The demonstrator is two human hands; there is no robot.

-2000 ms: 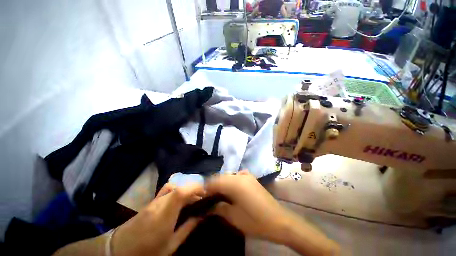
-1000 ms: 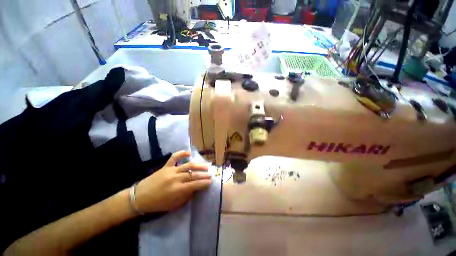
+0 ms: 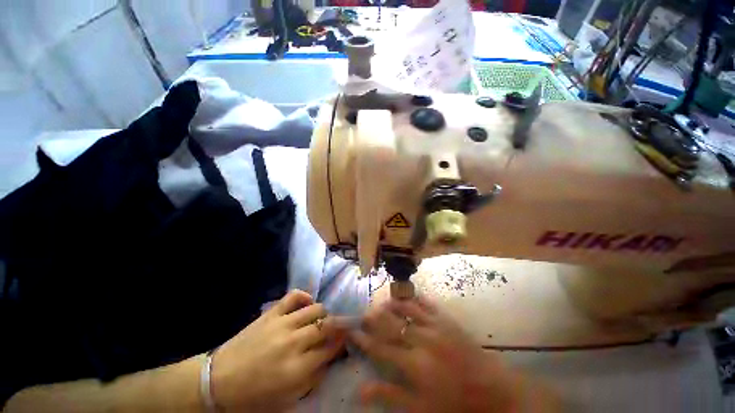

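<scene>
A heap of black cloth (image 3: 153,266) with light grey parts (image 3: 234,173) crossed by dark bands lies left of the cream sewing machine (image 3: 500,185). Light grey cloth (image 3: 342,292) runs under the left end of the machine head, where the needle area is partly hidden. My left hand (image 3: 278,351) presses down on the cloth in front of the needle, fingers bent. My right hand (image 3: 435,355) is blurred, close beside it, with its fingertips at the cloth's edge under the head. Whether either hand pinches the cloth is unclear.
A paper with printed marks (image 3: 439,48) and a pale green mesh basket (image 3: 516,81) are behind the machine. Another table with a blue edge (image 3: 524,60) stands farther back. A white sheet-covered wall (image 3: 64,64) is at the left. A dark item shows at the right rim.
My left hand has come back from the needle area toward me. My right hand has come into view beside it. The long grey strip no longer shows lying straight toward me.
</scene>
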